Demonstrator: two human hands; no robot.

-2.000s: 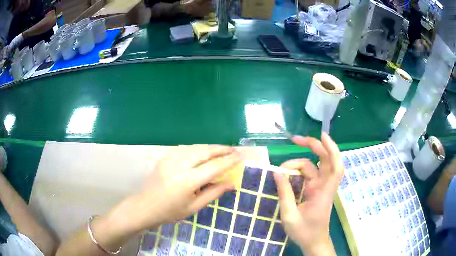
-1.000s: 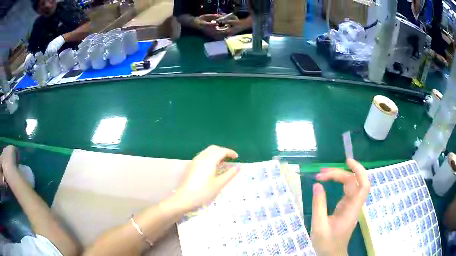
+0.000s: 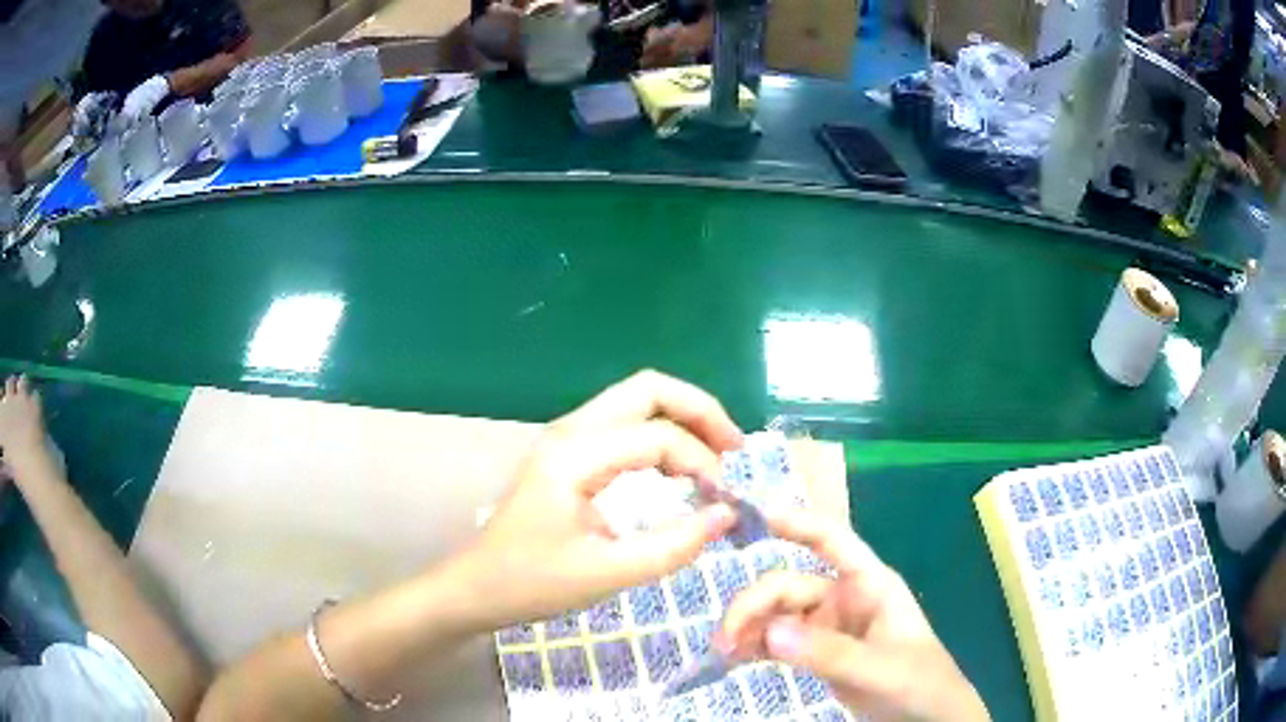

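My left hand (image 3: pixel 607 494), with a thin bracelet at the wrist, is over the label sheet. Its thumb and finger pinch a small grey sticker (image 3: pixel 745 523). My right hand (image 3: pixel 846 621) touches fingertips with it there. A second greyish sticker (image 3: pixel 695 673) sticks out from the curled fingers of my right hand. The label sheet (image 3: pixel 684 600), with blue-grey labels and yellow lines at its left part, lies under both hands on beige cardboard (image 3: pixel 325 508). The hands hide part of the sheet.
A thick stack of label sheets (image 3: pixel 1121 578) is at right. White product bodies (image 3: pixel 1133 332) are at the right on the green belt (image 3: pixel 564 296). Across it are grey cups (image 3: pixel 317 110), a phone (image 3: pixel 860 155) and co-workers. A neighbour's arm (image 3: pixel 85 536) is at left.
My right hand has moved left from beside the sheet to meet my left hand, which moved slightly right. The nearer product body has shifted right. Yellow grid lines now show on the sheet.
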